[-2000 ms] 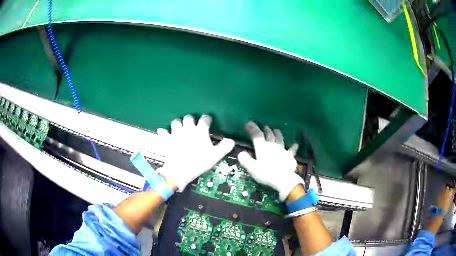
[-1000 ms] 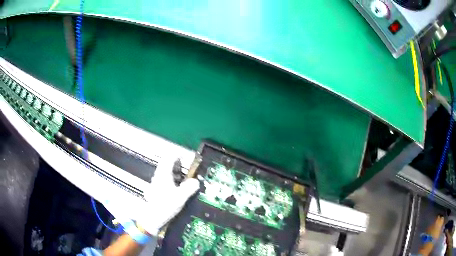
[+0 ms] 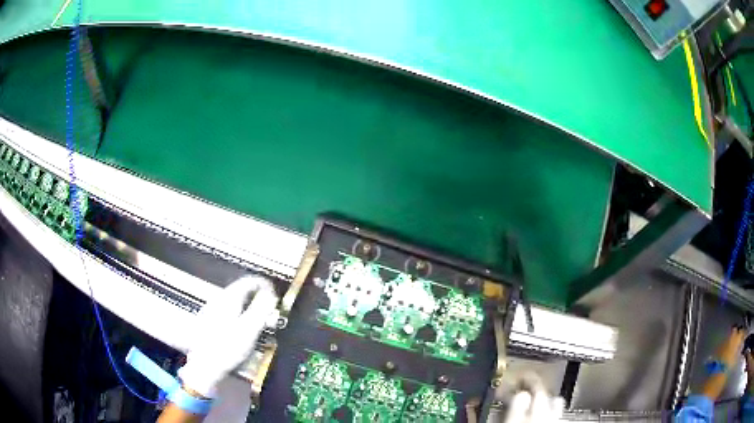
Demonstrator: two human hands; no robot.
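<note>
A black carrier (image 3: 347, 345) lies across the conveyor rails at the bottom centre, with two rows of green circuit boards (image 3: 405, 307) in it; its lower end is cut off by the frame. My left hand (image 3: 227, 335), in a white glove with a light blue wrist strap (image 3: 194, 402), is at the carrier's left edge, fingers curled and blurred. Whether it touches the edge or holds anything is unclear. My right hand (image 3: 533, 406), also white-gloved, is right of the carrier, blurred and mostly cut off by the bottom edge.
A long row of green boards (image 3: 37, 197) lies on the conveyor at left. A blue coiled cord (image 3: 73, 124) hangs there. A green bench (image 3: 397, 41) spans the back, with a grey box with a red switch (image 3: 657, 8) at top right. Another person's arm (image 3: 713, 376) shows at lower right.
Both hands have left the carrier's far edge where they lay flat two seconds ago. My left hand has moved down and left; my right hand, out of view a second ago, shows at the bottom.
</note>
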